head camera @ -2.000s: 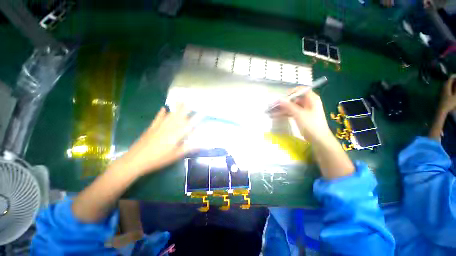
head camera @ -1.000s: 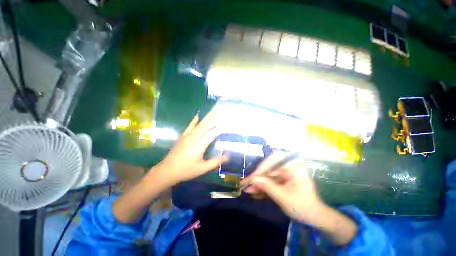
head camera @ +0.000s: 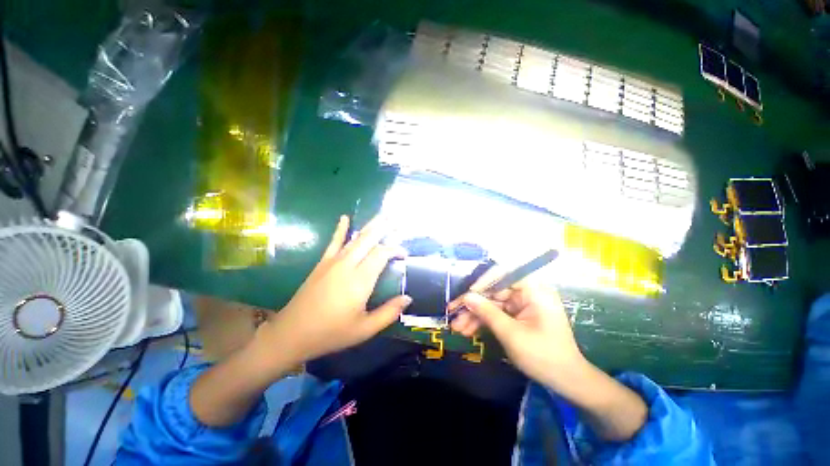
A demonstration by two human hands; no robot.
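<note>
Dark display modules (head camera: pixel 426 293) with pale edges lie side by side at the near edge of the green bench. Orange flex tails (head camera: pixel 435 344) hang from their lower edge. My left hand (head camera: pixel 339 296) rests at their left side, fingers spread, thumb touching the left screen's edge. My right hand (head camera: pixel 519 323) holds slim tweezers (head camera: pixel 528 270) like a pen, the lower end hidden by the fingers near the modules. Dark oval pieces (head camera: pixel 469 249) sit at the screens' upper edge. The glaring adhesive sheet (head camera: pixel 537 150) lies just beyond.
Amber film strip (head camera: pixel 238 155) lies flat at left, crumpled clear plastic (head camera: pixel 136 55) beyond the white fan (head camera: pixel 64 309). More modules lie at right (head camera: pixel 757 229) and far right (head camera: pixel 730 75). A yellow patch (head camera: pixel 614 261) shows at the sheet's near edge. A dark pile (head camera: pixel 813 191) is at the right rim.
From two seconds ago, my right hand has come down from the sheet to the modules. Since one second ago, a pale slip by the tails is gone from view and two orange tails show clearly.
</note>
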